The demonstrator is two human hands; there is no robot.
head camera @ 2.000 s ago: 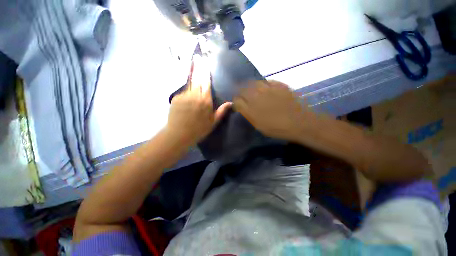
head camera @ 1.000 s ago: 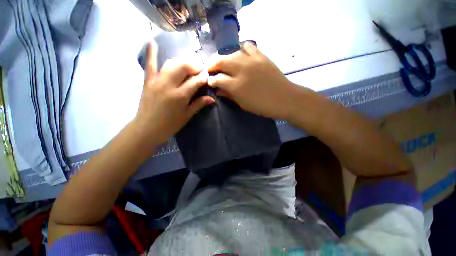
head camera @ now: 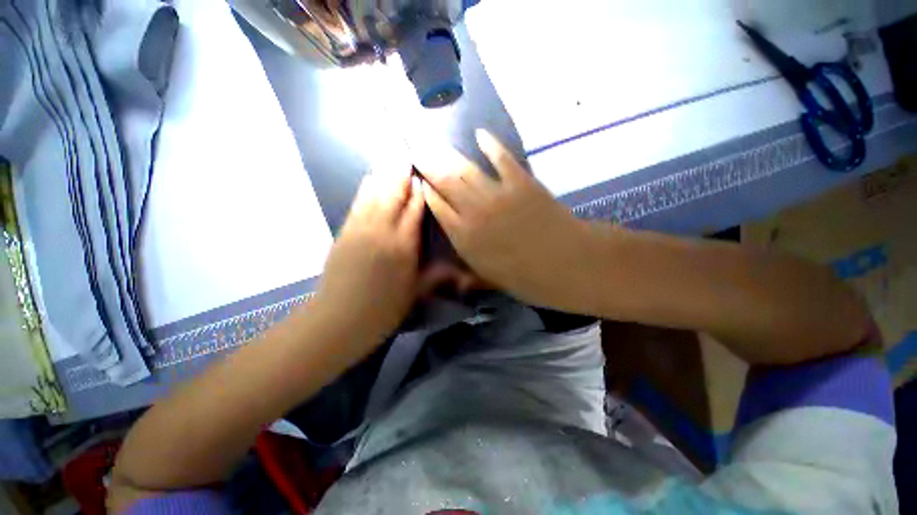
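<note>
The dark grey joined piece (head camera: 304,131) lies flat under the machine head and reaches down to the table's front edge. Its middle is washed out by the lamp. My left hand (head camera: 380,241) and my right hand (head camera: 503,216) pinch it together at its centre, fingertips nearly touching. My right index finger is stretched out on the cloth. The sewing machine head (head camera: 322,25) is above, with a dark grey-blue cylinder (head camera: 434,75) right of the needle area. The needle and presser foot cannot be made out in the glare.
Stacked light-grey panels with dark edges (head camera: 85,201) lie at the left. A yellow-gold strip (head camera: 22,282) is at the far left. Blue-handled scissors (head camera: 830,106) lie at the right. A ruled grey edge (head camera: 694,191) runs along the table front. A cardboard box (head camera: 835,251) is below right.
The piece now extends farther up under the machine head, and its lower part no longer hangs in view over my lap. Both hands have moved slightly toward me, still pinching the cloth.
</note>
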